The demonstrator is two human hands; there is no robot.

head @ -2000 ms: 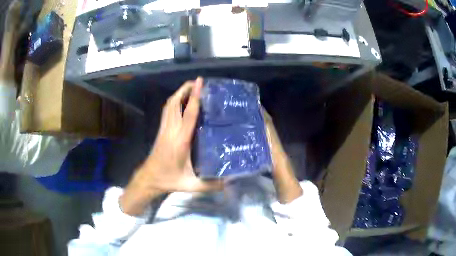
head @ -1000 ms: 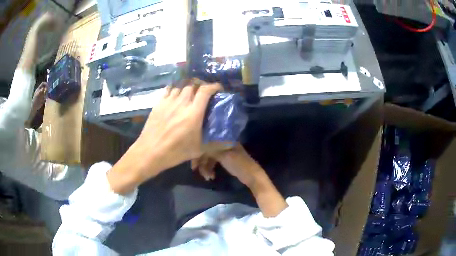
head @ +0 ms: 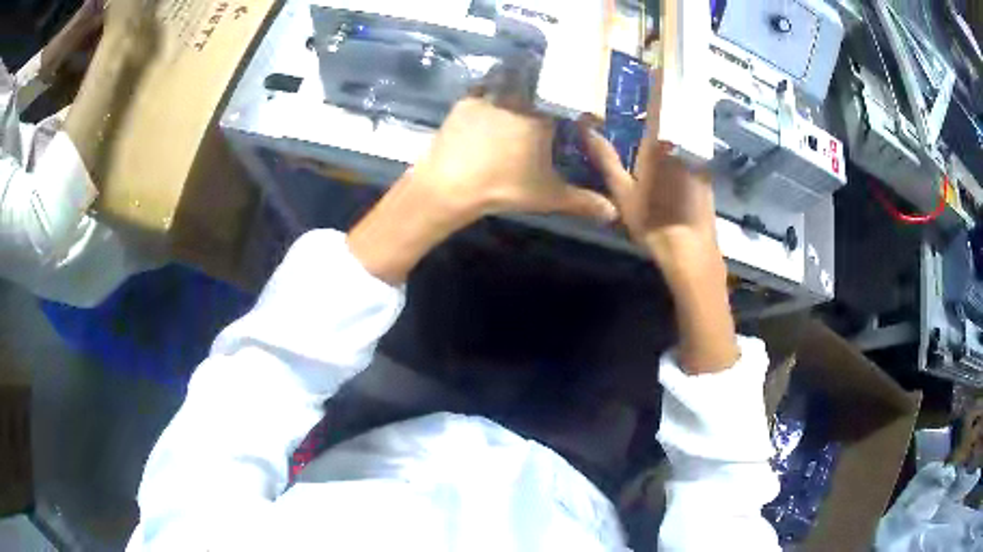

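A navy film-wrapped box [head: 577, 151] shows between my hands at the front end of the machine feed channel. More navy boxes [head: 627, 92] lie in the channel behind it. My left hand [head: 501, 156] is on the left side of the box, with its thumb pointing right across the front. My right hand [head: 666, 199] is at the right side, its fingers by the channel mouth and partly blurred. Both hands hold the box between them; its lower part is hidden.
The silver machine deck [head: 356, 135] spans the top. An open supply carton [head: 878, 458] with navy packs [head: 803, 464] stands lower right. A tall printed carton [head: 162, 129] and another worker's white sleeve [head: 49, 216] are at left. A red cable [head: 916, 216] hangs at right.
The view has turned to the right. My hands have moved forward from in front of the machine to the channel mouth with navy boxes. The two-box block seen earlier is no longer held up in front.
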